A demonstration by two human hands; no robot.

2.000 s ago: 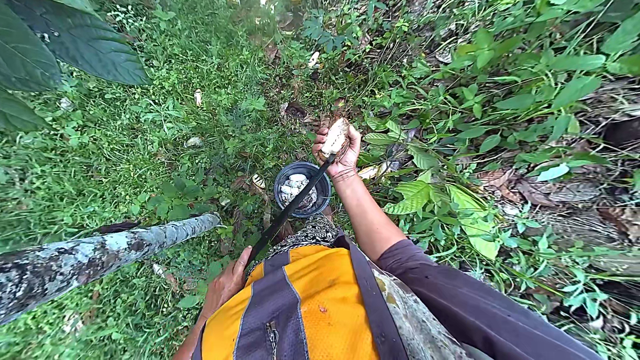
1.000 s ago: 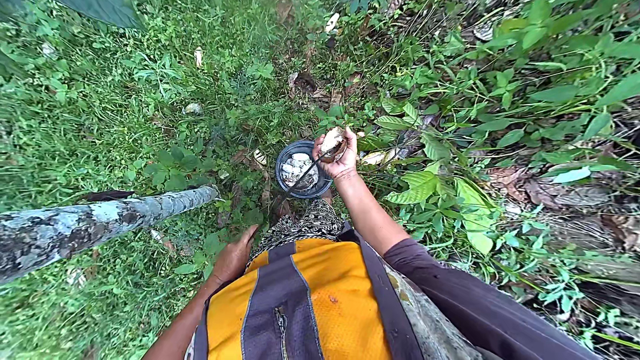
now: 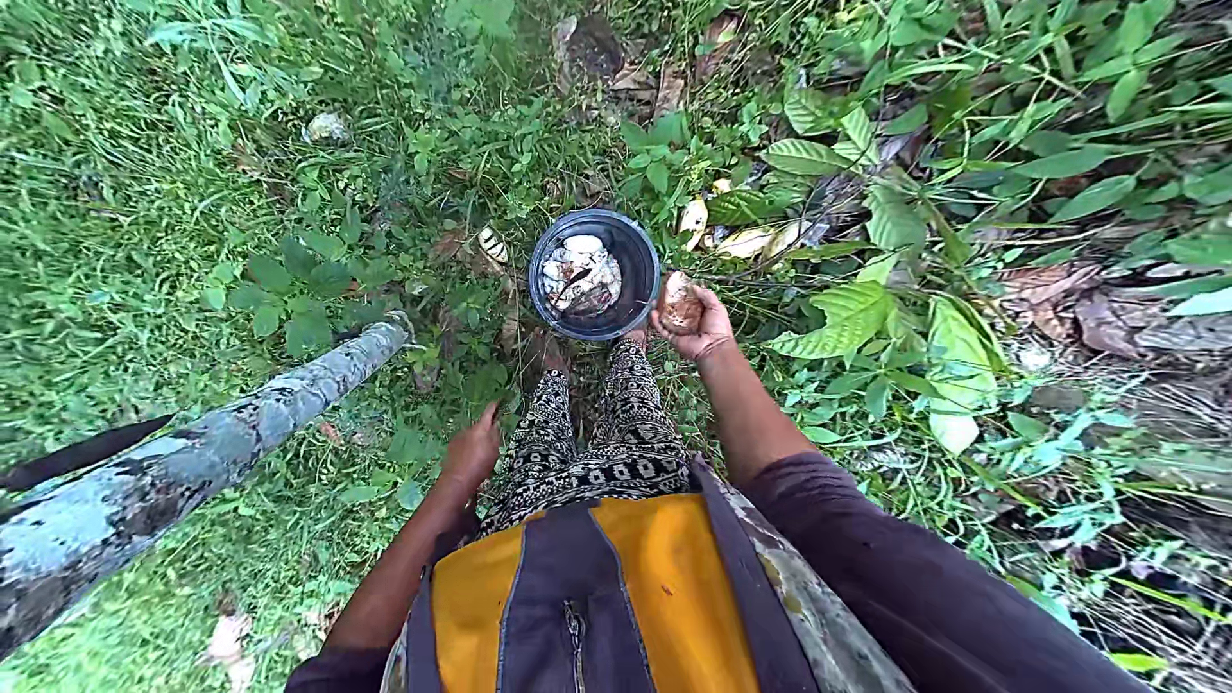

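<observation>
My right hand (image 3: 698, 327) holds a brown and whitish piece of fruit, seemingly a cacao pod (image 3: 680, 303), just right of a dark plastic bucket (image 3: 648, 289). Whitish, pulpy pieces (image 3: 582, 274) lie inside the bucket, with a thin dark sliver across them that I cannot identify. My left hand (image 3: 472, 449) hangs low beside my left leg, fingers curled; whether it grips something is unclear. The bucket stands on the ground in front of my feet, and my patterned trousers (image 3: 587, 443) show below it.
A lichen-marked trunk or branch (image 3: 221, 443) slants in from the left, with a long dark object (image 3: 87, 452) behind it. Pale husk pieces (image 3: 746, 241) lie beyond the bucket to the right. Broad-leaved plants (image 3: 847, 318) grow at the right, grass at the left.
A long dark blade reached from my left hand to the piece in my right hand; it no longer shows that way. My right hand has lowered the piece to beside the bucket's rim.
</observation>
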